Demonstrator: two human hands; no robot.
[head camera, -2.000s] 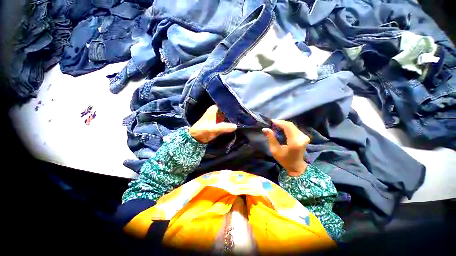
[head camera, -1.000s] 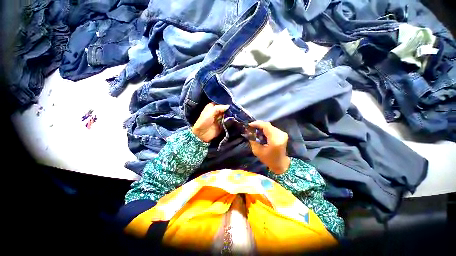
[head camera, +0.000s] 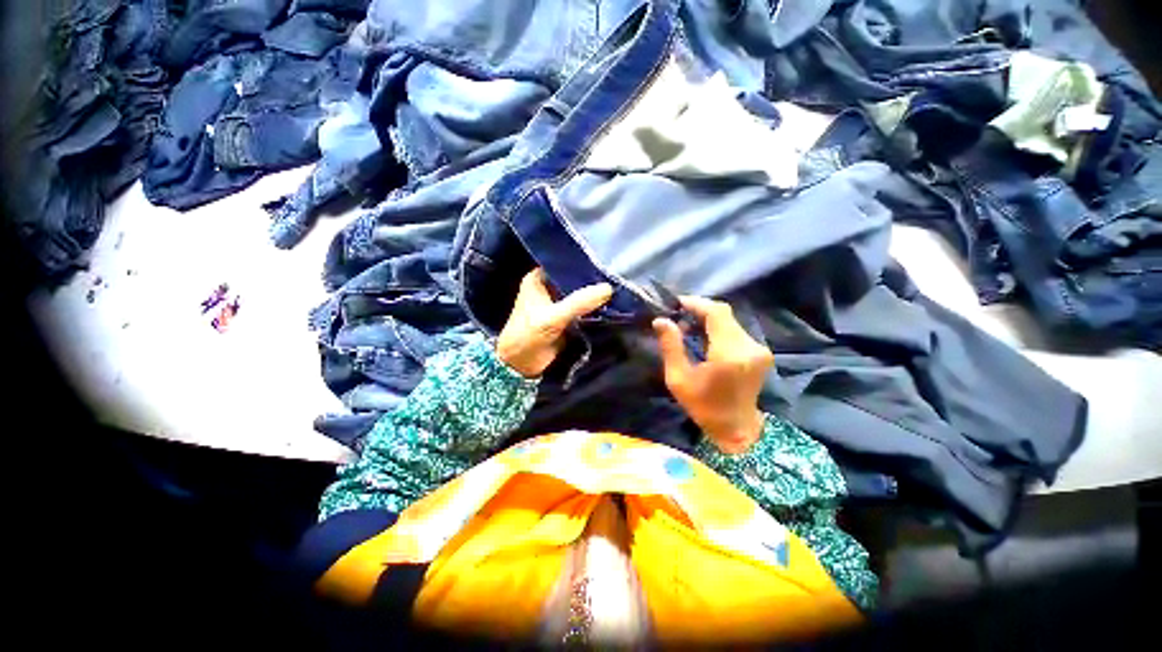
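Blue-grey jeans (head camera: 752, 242) lie in front of me with the paler side showing. Their dark blue waistband (head camera: 561, 248) curves up from my hands, and a cream pocket bag (head camera: 695, 134) shows beside it. My left hand (head camera: 545, 324) grips the waistband near its end, thumb on top. A loose strand hangs just below it. My right hand (head camera: 716, 367) is closed around a small dark tool, likely a thread clipper (head camera: 665, 298), whose points reach the waistband tip. Most of the tool is hidden in my fingers.
A pile of jeans (head camera: 446, 115) covers the far side of the white table (head camera: 179, 369). More denim with a pale pocket bag (head camera: 1051, 108) lies at the right. Small red and dark scraps (head camera: 222, 310) lie at the left. Trouser legs hang over the near right edge.
My right hand moved in left and down along the waistband, then back right and up to its tip. My left hand shifted slightly, its thumb now pressing on the waistband.
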